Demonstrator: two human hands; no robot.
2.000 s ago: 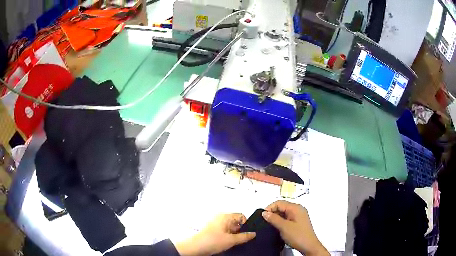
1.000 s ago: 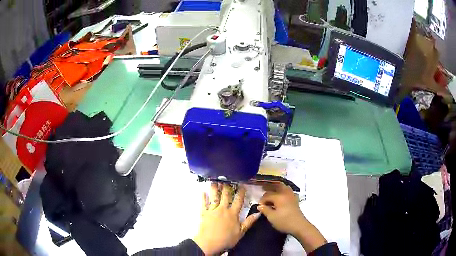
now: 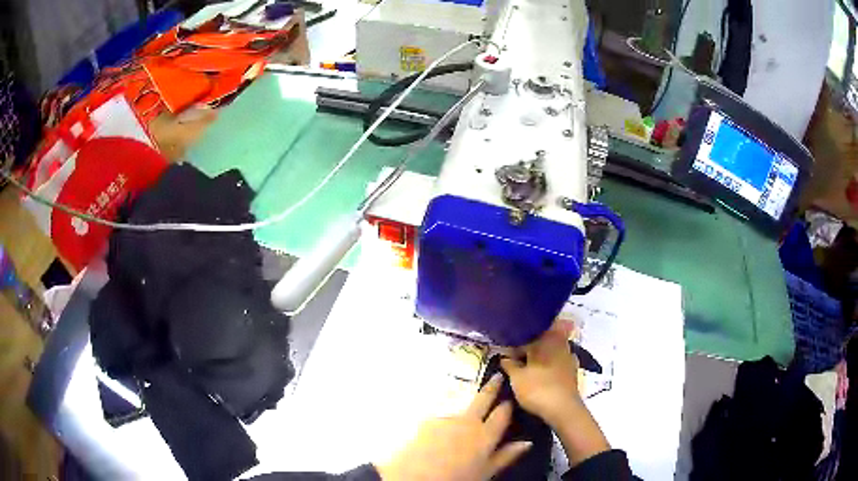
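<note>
A black fabric piece point(image 3: 529, 434) lies on the white template sheet point(image 3: 376, 385), its upper end just below the machine head's blue cover point(image 3: 499, 272). My right hand point(image 3: 546, 371) pinches its upper end beside the needle area point(image 3: 468, 352). My left hand point(image 3: 456, 443) lies on the piece's left edge, fingers spread and slightly blurred. The sewing template shows only in part, to the right and left of my right hand. The fabric's tip is hidden by my right fingers and the cover.
A large black fabric pile point(image 3: 193, 291) is on the left, a smaller one point(image 3: 764, 427) at lower right. A pale grey rod-like handle point(image 3: 320, 268) and a red-orange switch box point(image 3: 390, 240) stand left of the head. The control panel point(image 3: 743, 160) is upper right. A white cable point(image 3: 254, 225) crosses upper left.
The fabric piece has moved forward, up to the needle area, with my right hand. My left hand went forward to the needle area, then drew back toward me. The camera view has shifted.
</note>
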